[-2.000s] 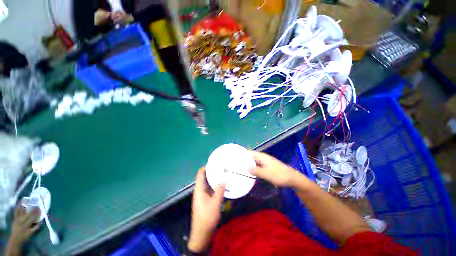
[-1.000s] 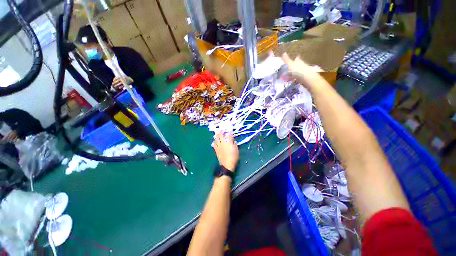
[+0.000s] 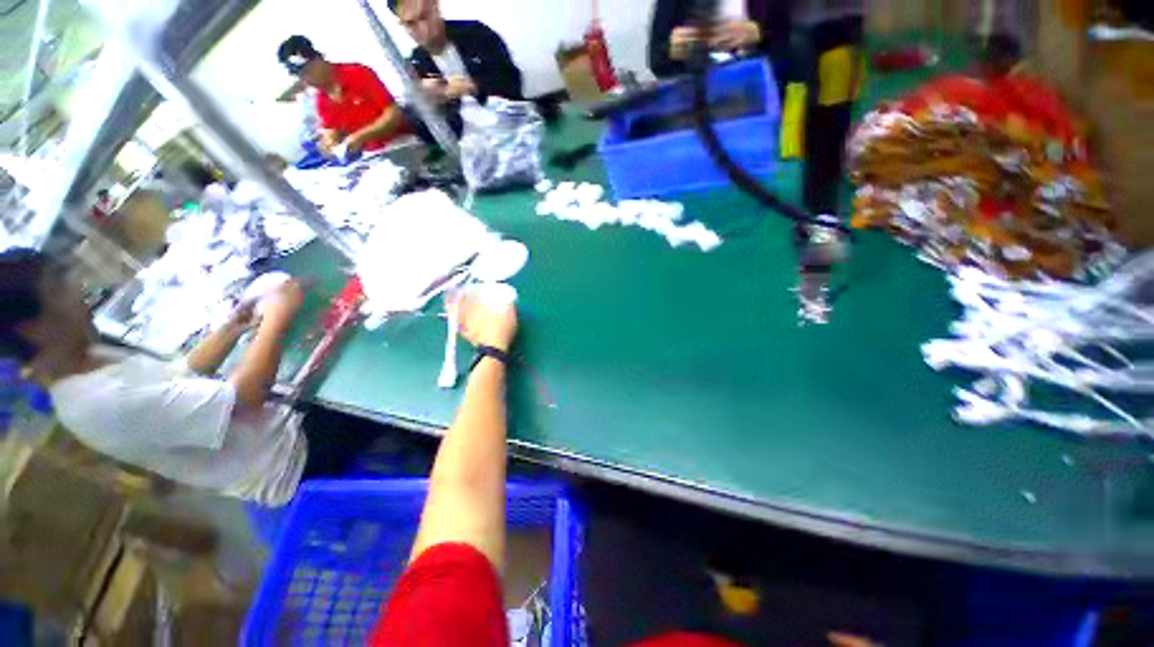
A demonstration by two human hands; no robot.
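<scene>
My left hand (image 3: 487, 321), with a dark band on the wrist, reaches to the bench's left part. Its fingers close on the near edge of a white lamp base (image 3: 491, 295); the grip is partly hidden. A second white disc (image 3: 500, 259) lies just beyond it. A white cord with a plug end (image 3: 449, 360) hangs beside the hand. My right hand (image 3: 858, 641) is cut off by the bottom edge; only a skin-coloured bit shows. The powered screwdriver (image 3: 820, 240) hangs nose down over the bench, apart from both hands.
White cords (image 3: 1012, 360) and a pile of orange-brown parts (image 3: 981, 190) lie right. Small white pieces (image 3: 620, 212) and a blue bin (image 3: 690, 133) are at the back. A blue crate (image 3: 304, 556) stands below the bench edge. A person in light clothing (image 3: 165, 411) works at left.
The view has swung left. My left hand has left the cord bundle and is now at the discs on the left. My right hand has left the lamp base heap and is mostly out of view.
</scene>
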